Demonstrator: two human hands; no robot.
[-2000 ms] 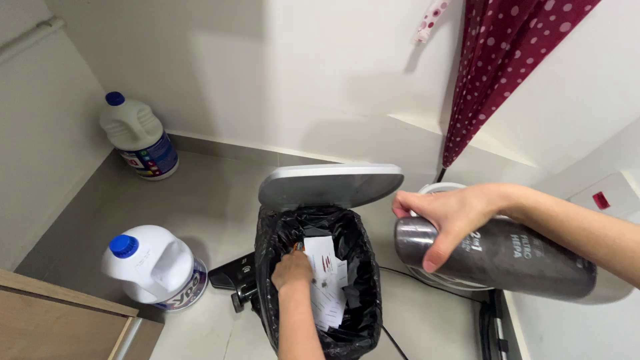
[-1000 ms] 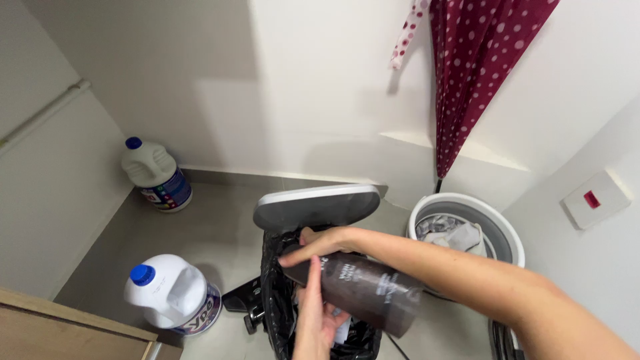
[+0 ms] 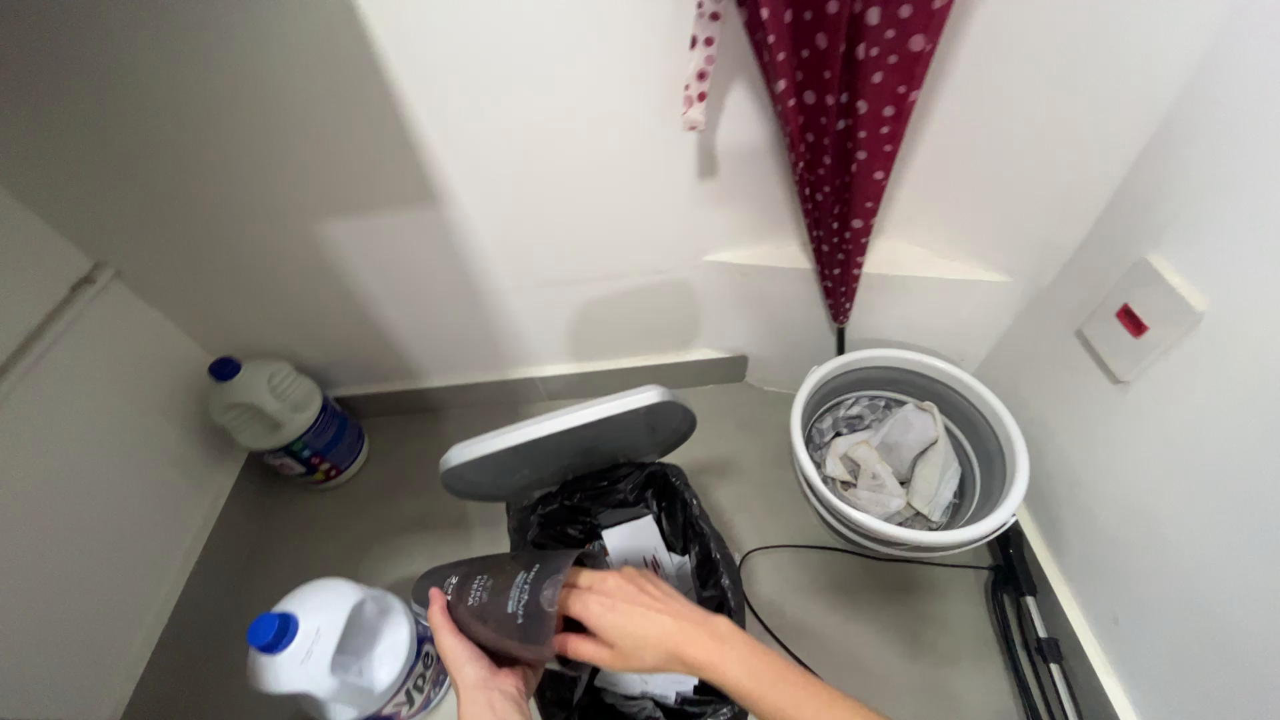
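A smoky translucent plastic vacuum-cleaner dust container [image 3: 500, 605] lies tilted over the near left part of an open bin lined with a black bag [image 3: 715, 560]. My left hand [image 3: 480, 665] grips it from below, with the thumb on its printed side. The fingers of my right hand [image 3: 635, 620] reach into its open right end; their tips are hidden, and I cannot tell whether they hold anything. White papers [image 3: 635, 540] lie inside the bin bag. Behind the bag stands the raised grey lid with a white rim [image 3: 575, 445].
Two plastic jugs with blue caps stand on the floor, one near left [image 3: 335, 640] and one farther back [image 3: 285, 415]. A round bucket [image 3: 1015, 480] holds cloths [image 3: 890, 460]. A dotted umbrella [image 3: 845, 130] hangs above it. A black cable [image 3: 850, 548] crosses the floor.
The container has turned, its open end now facing right. My right hand, earlier on its outside, has its fingers in that end; my left hand, earlier inside the bin, supports the container.
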